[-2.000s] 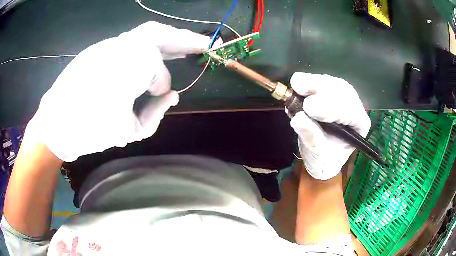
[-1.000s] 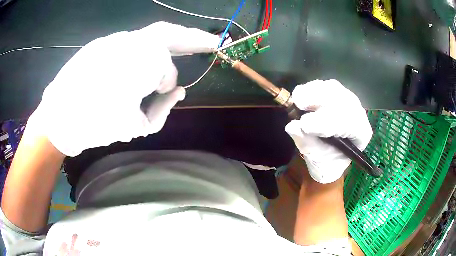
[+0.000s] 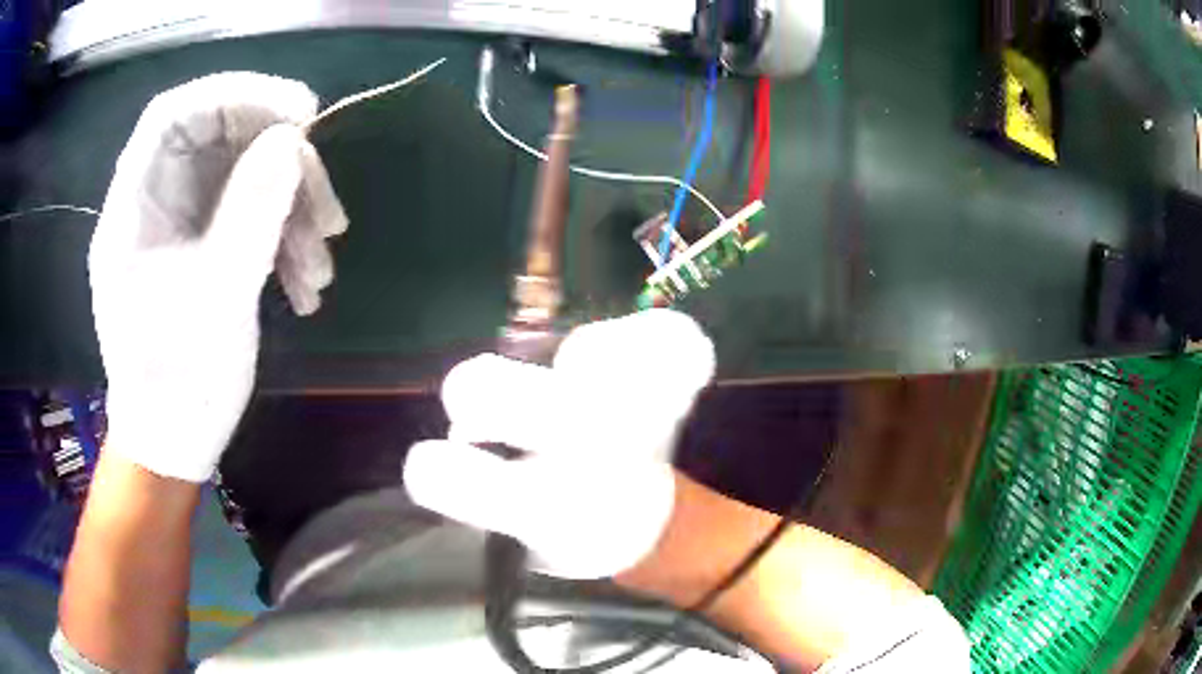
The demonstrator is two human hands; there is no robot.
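My left hand, in a white glove, pinches the thin solder wire, its free end pointing up right. My right hand, gloved, grips the soldering iron with its tip pointing up, near the lamp body. The green circuit board rests tilted on the mat, right of the iron, touched by neither hand. A small dark component lies against its left side. Blue lead wires, red lead wires and a white lead wire run from the board towards the lamp body.
The dark green mat covers the bench. A yellow sponge in a black holder stands at the upper right. A black block is at the right edge. A green basket is at the lower right. The iron's cord hangs across my right forearm.
My right hand has moved left and turned the iron upright, off the board. My left hand has drawn back left with the solder. The board sits lower right in view, and the lamp body now shows.
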